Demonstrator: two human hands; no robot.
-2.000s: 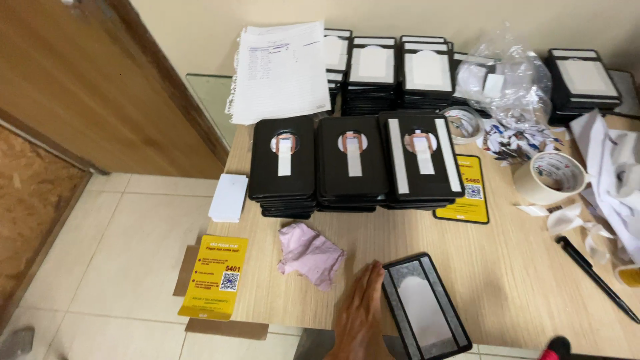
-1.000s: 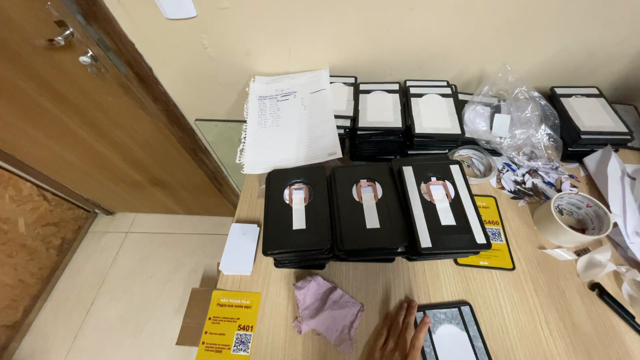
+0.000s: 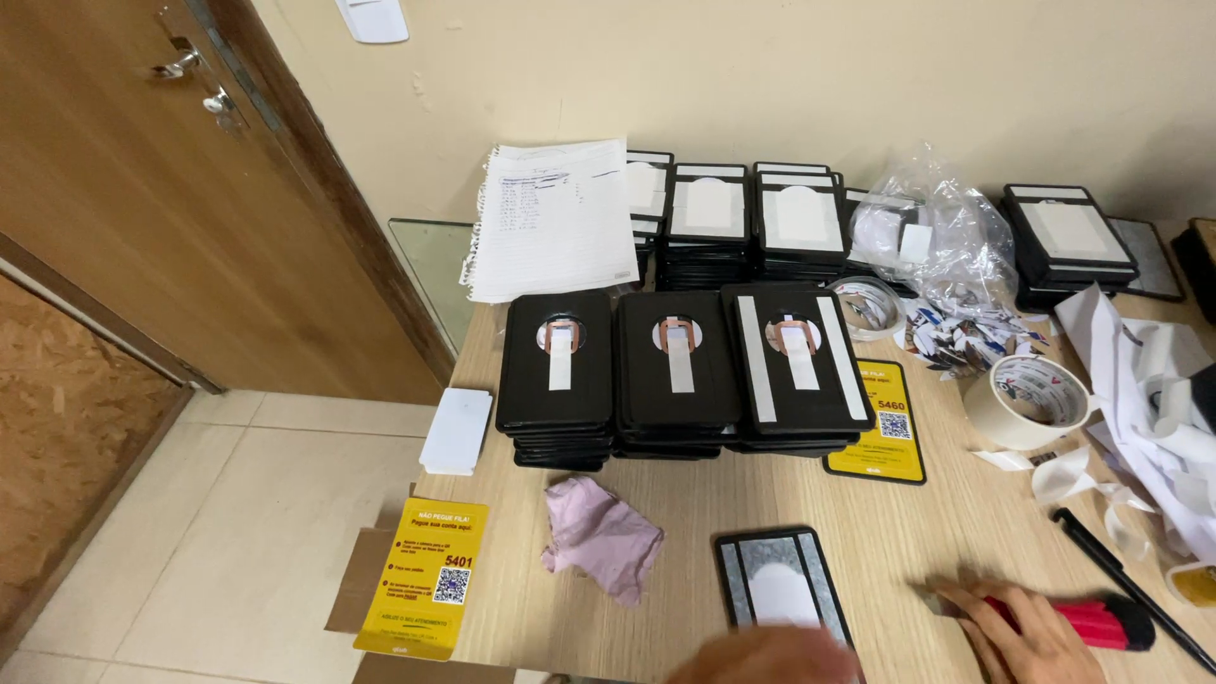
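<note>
My left hand (image 3: 765, 657), blurred at the bottom edge, is over the lower part of a small black-framed panel (image 3: 784, 581) with grey strips and a white rounded patch; its fingers are unclear. My right hand (image 3: 1031, 627) lies over a red and black handheld tool (image 3: 1092, 619) on the table, its fingers partly blurred; whether they grip it is unclear. Behind stand three stacks of black plastic panels, left (image 3: 527, 366), middle (image 3: 708, 389) and right (image 3: 807, 385), each top panel with a round opening and a pale strip. A pink cloth (image 3: 603, 540) lies left of the small panel.
Yellow printed cards lie at left (image 3: 423, 579) and right (image 3: 874, 423). Behind are a notebook sheet (image 3: 556, 223), more panel stacks (image 3: 708, 209) and a plastic bag (image 3: 950, 237). A tape roll (image 3: 1031, 401), paper scraps (image 3: 959, 337) and a black pen-like stick (image 3: 1107, 560) are at right.
The left hand has moved from the small panel's left side to over its lower part. The right hand has come into view at the red and black tool. The view has shifted.
</note>
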